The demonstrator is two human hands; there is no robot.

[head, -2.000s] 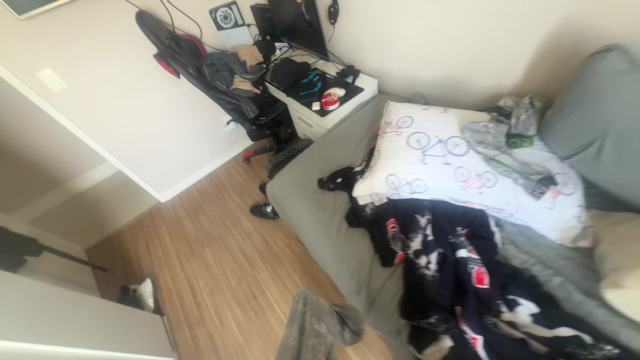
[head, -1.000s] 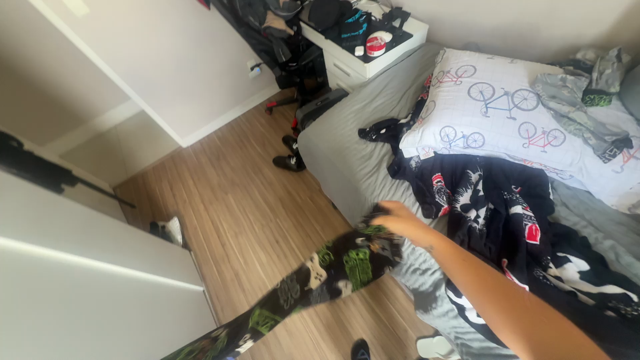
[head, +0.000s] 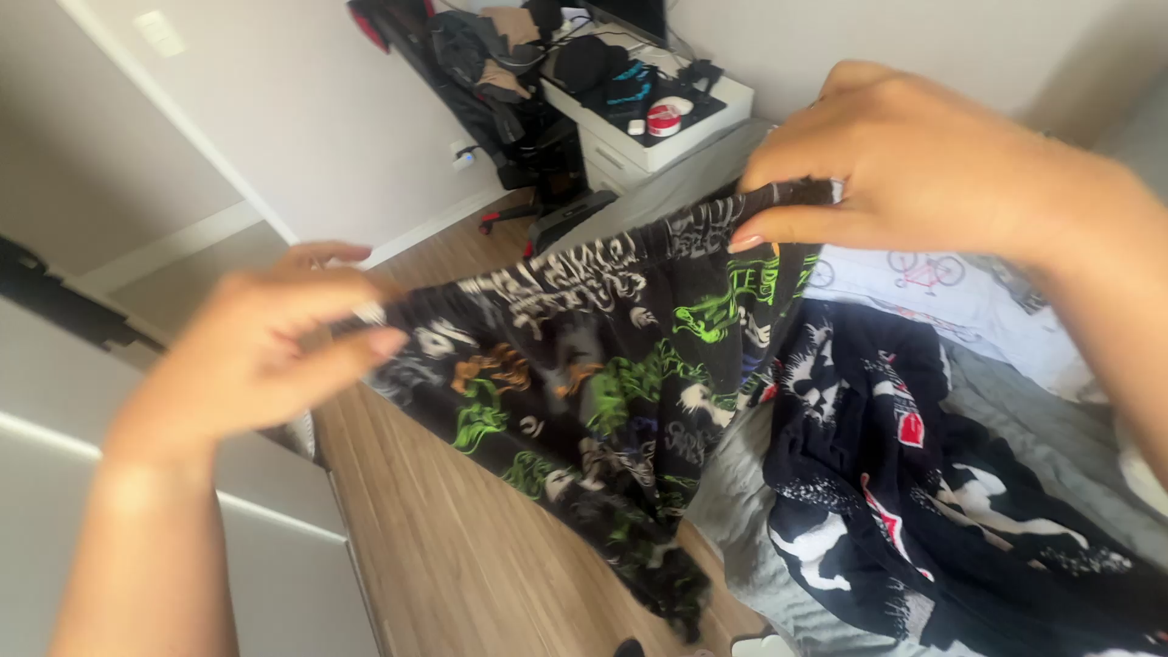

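Note:
Black printed pants (head: 620,383) with green, white and orange figures hang in front of me, their elastic waistband stretched between both hands. My left hand (head: 265,347) pinches one end of the waistband between thumb and fingers. At the other end, higher up, my right hand (head: 876,164) grips the band with the thumb in front. The lower part of the pants dangles over the wood floor beside the bed. Right of them, a crumpled black garment (head: 876,493) with white and red print lies on the bed, below a white pillow (head: 967,310) with bicycle drawings.
The bed's grey sheet (head: 748,520) fills the lower right. Behind stand a white desk (head: 630,155) with a cap, a red-and-white round container and cables, and a black chair (head: 474,100) heaped with clothes. A white cabinet (head: 274,566) is at the lower left.
One second ago a single hand held the printed pants, stretched low over the floor. Now both hands hold them up by the waistband, closer to the middle of the view.

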